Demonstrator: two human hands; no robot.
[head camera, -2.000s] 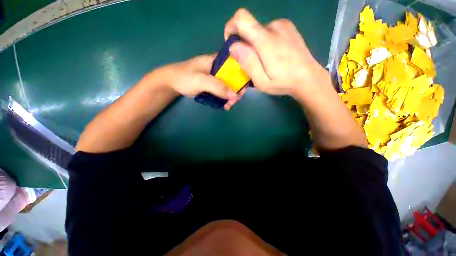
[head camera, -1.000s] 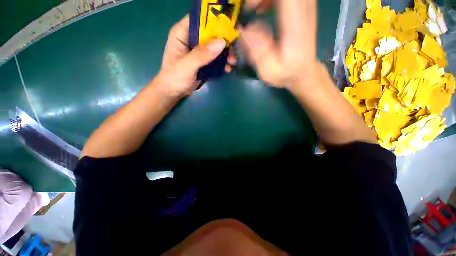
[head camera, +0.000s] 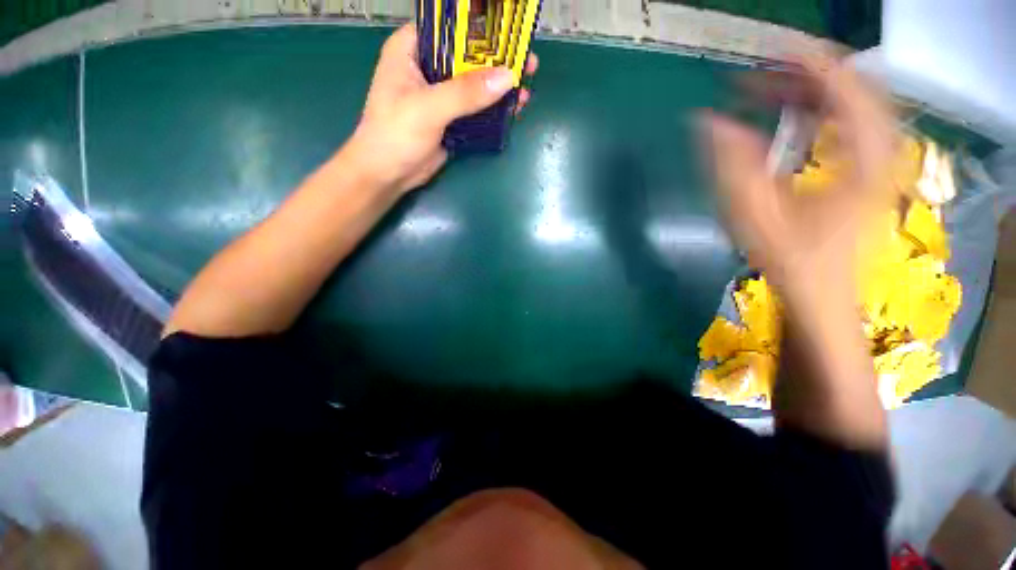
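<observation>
My left hand (head camera: 407, 109) grips an upright stack of dark blue parts (head camera: 481, 128) at the top centre, with the thumb across its front. A yellow open frame piece (head camera: 498, 42) shows on the face of the stack. The stack's top is cut off by the picture's edge. My right hand (head camera: 797, 167) is blurred, over the heap of yellow pieces (head camera: 914, 278) at the right, fingers apart. No piece can be made out in it. My right forearm hides part of the heap.
Bagged dark parts (head camera: 89, 273) lie at the left of the green work surface (head camera: 334, 284). A pale edge strip (head camera: 635, 31) crosses the top. A clear plastic bag (head camera: 980, 239) lies under the yellow heap. A white sheet (head camera: 947, 50) is at the upper right. A cardboard box (head camera: 975, 534) is at the lower right.
My right hand has moved from beside the stack to the yellow heap. My left hand still holds the stack, now upright. The loose yellow piece on its face no longer shows. The view has shifted.
</observation>
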